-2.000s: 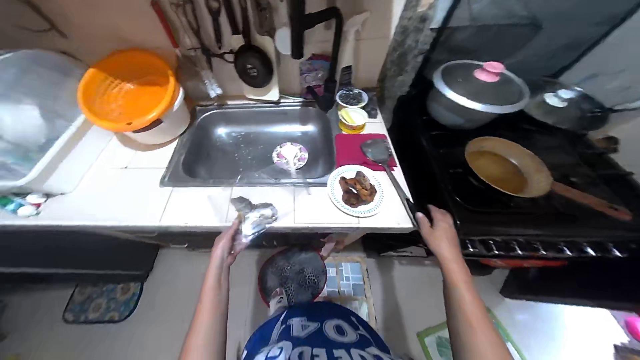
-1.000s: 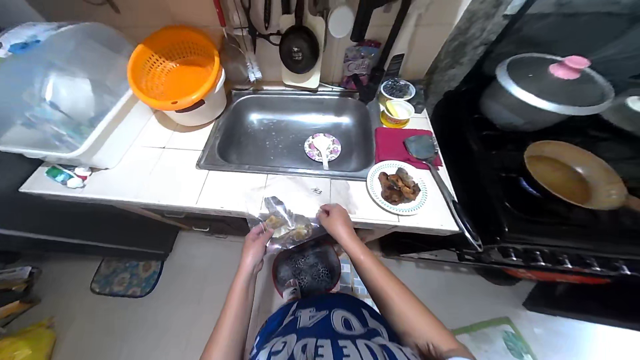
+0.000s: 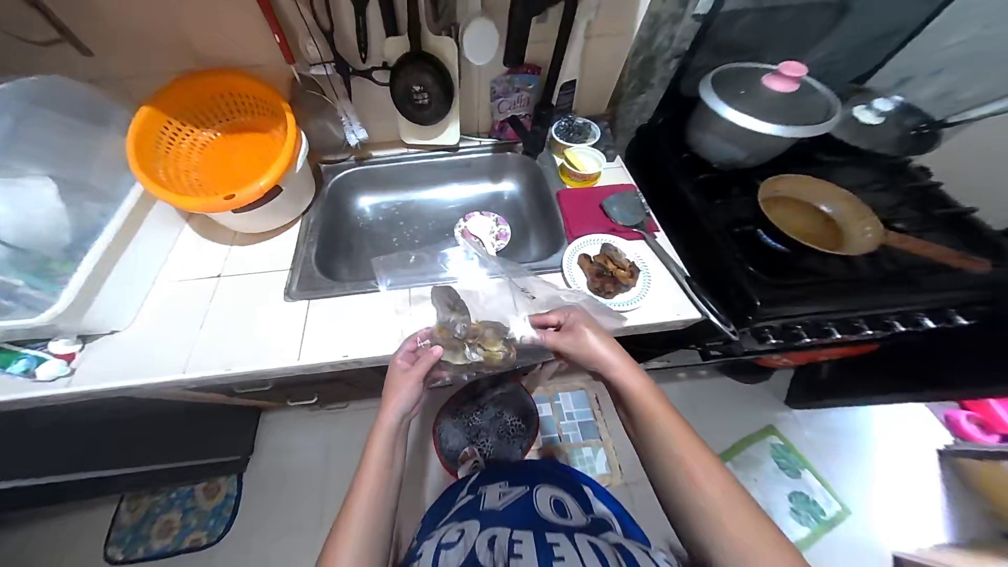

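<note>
A clear plastic bag point(image 3: 472, 331) with brownish food pieces inside is stretched between my hands, above the counter's front edge. My left hand point(image 3: 413, 366) grips its left side and my right hand point(image 3: 571, 335) its right side. Just behind my right hand, a plate of browned fried pieces point(image 3: 606, 272) rests on the counter. A metal spatula point(image 3: 669, 260) lies right of that plate, its blade on a folded red cloth point(image 3: 587, 211). In the steel sink point(image 3: 378, 228) sits a small floral dish point(image 3: 482, 231) with a white spoon, partly behind the bag.
On the stove point(image 3: 732, 236) stand a frying pan with oil point(image 3: 819, 214), a blue flame showing by it, and a lidded pot point(image 3: 756, 110). An orange colander point(image 3: 213, 142) rests on a white bucket at left. Two small tubs point(image 3: 581, 165) are behind the cloth. Utensils hang above the sink.
My right hand, at the spatula handle two seconds ago, moved left to the bag and now holds it. The bag is spread wider than a second ago. The view shifted.
</note>
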